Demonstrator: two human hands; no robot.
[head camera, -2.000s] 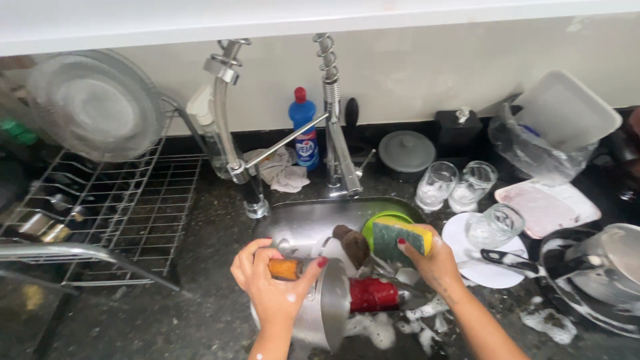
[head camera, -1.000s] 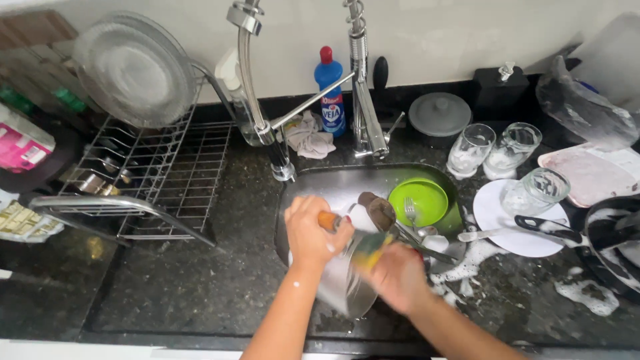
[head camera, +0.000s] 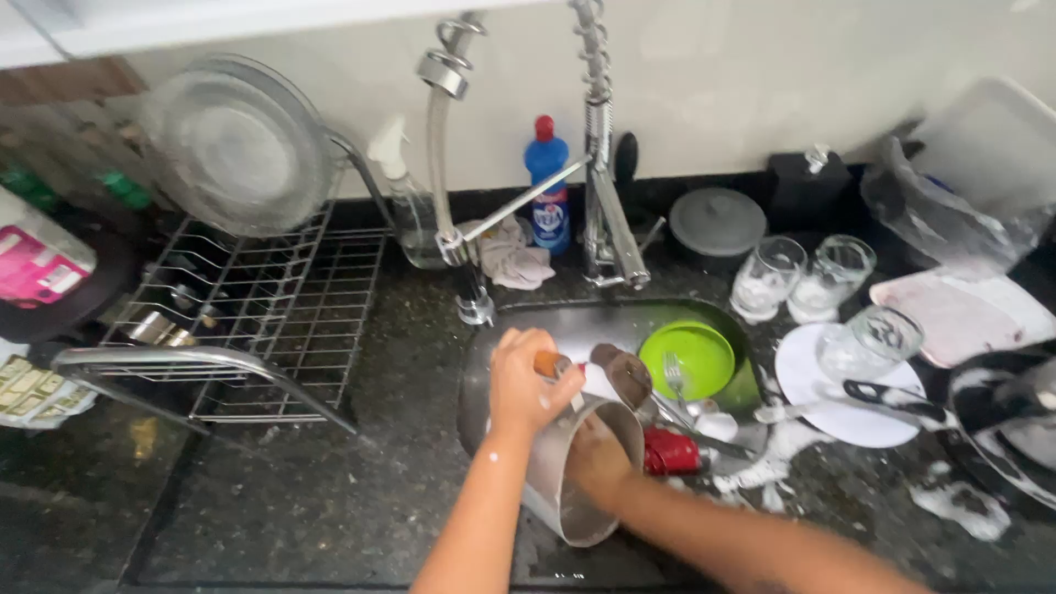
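Observation:
My left hand (head camera: 528, 384) grips the orange-brown handle (head camera: 546, 363) of a metal pot (head camera: 544, 483), which is tilted on its side over the front of the steel sink (head camera: 569, 318). Inside the pot's mouth is my right hand (head camera: 596, 458); its fingers are hidden, and whether it holds the sponge does not show. Behind and right of the pot, the sink holds a lime-green bowl (head camera: 701, 359) with a fork (head camera: 674, 373) in it, a brown item (head camera: 623, 375), a red item (head camera: 670, 451) and more cutlery.
A wire dish rack (head camera: 272, 346) with glass dishes (head camera: 239, 153) stands left. The spring faucet (head camera: 606, 190) rises behind the sink. Soapy glasses (head camera: 767, 276), a white plate (head camera: 792, 355), a knife (head camera: 895, 396) and a dark pan (head camera: 990, 379) crowd the right. A blue bottle (head camera: 549, 194) stands behind.
My right hand, which held a green-and-yellow sponge beside the pot, has moved inside the pot. The pot's mouth has turned towards the right. My left hand stays on its handle.

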